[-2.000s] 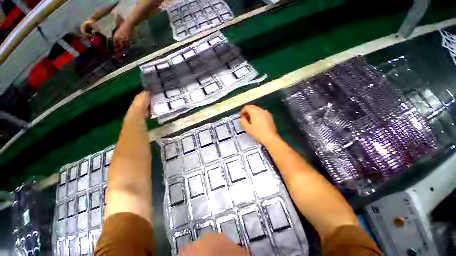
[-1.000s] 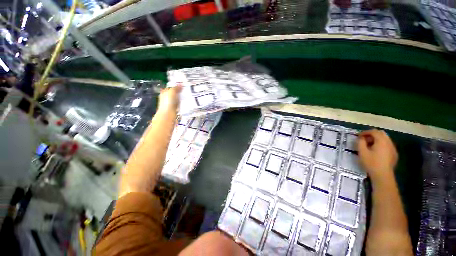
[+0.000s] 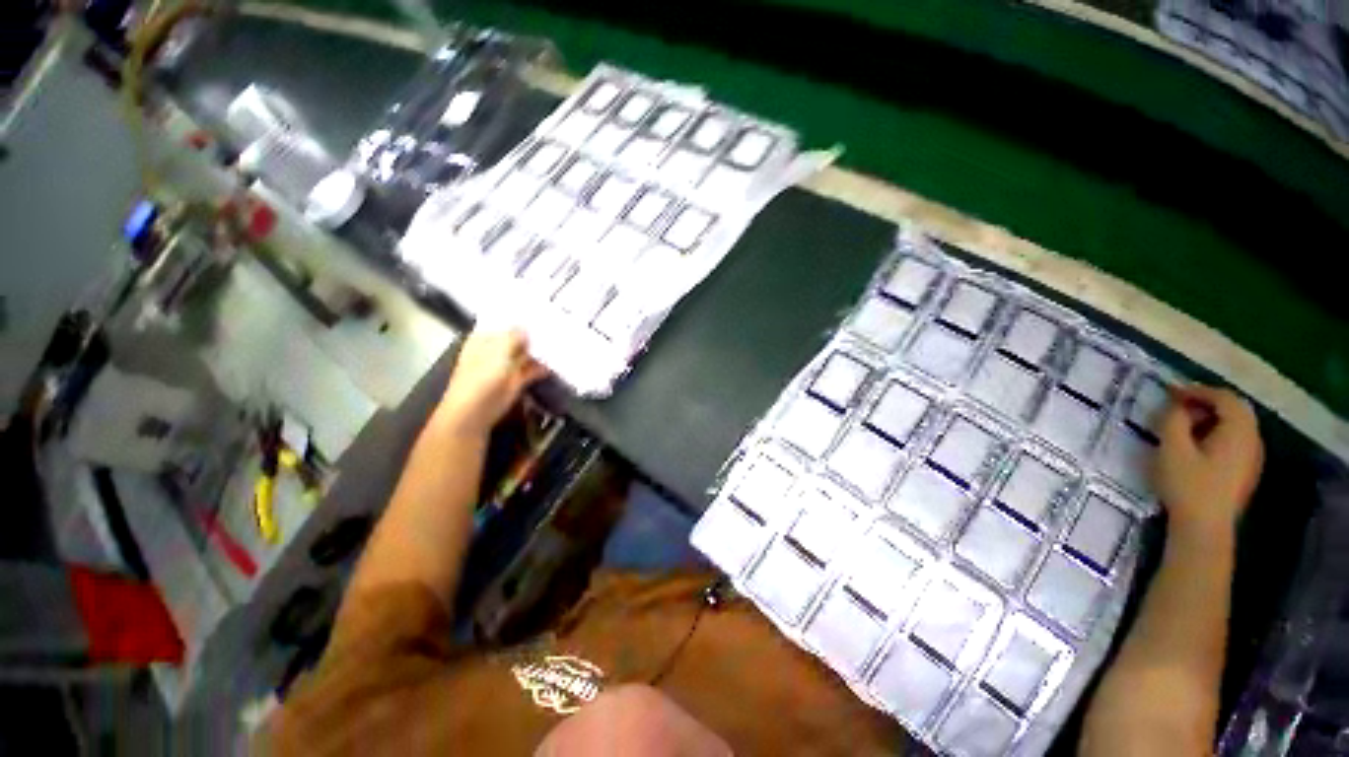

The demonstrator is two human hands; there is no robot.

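A whitish housing tray [image 3: 673, 274] with rows of phone front housings lies at the left of the bench. My left hand [image 3: 493, 377] has its fingers curled at this tray's near edge. A second housing tray [image 3: 947, 496] lies in front of me, slightly turned, with its rows of housings facing up. My right hand [image 3: 1213, 451] is at its far right corner, fingers bent together beside a housing. A small dark reddish spot shows between those fingertips; I cannot tell if it is a keypad or shadow.
The green conveyor [image 3: 947, 104] and its pale edge rail [image 3: 1036, 289] run behind the trays. Shiny clear plastic [image 3: 459, 111] and a small white fan [image 3: 337, 195] are at far left. Yellow-handled pliers [image 3: 268, 500] and a red packet [image 3: 126, 614] are lower left. Dark shiny plastic [image 3: 1280, 695] shows lower right.
My left hand has brought the tray from over the conveyor down to the left bench, over where the other left tray lay. The view has swung left. My right hand stays by the front tray's corner.
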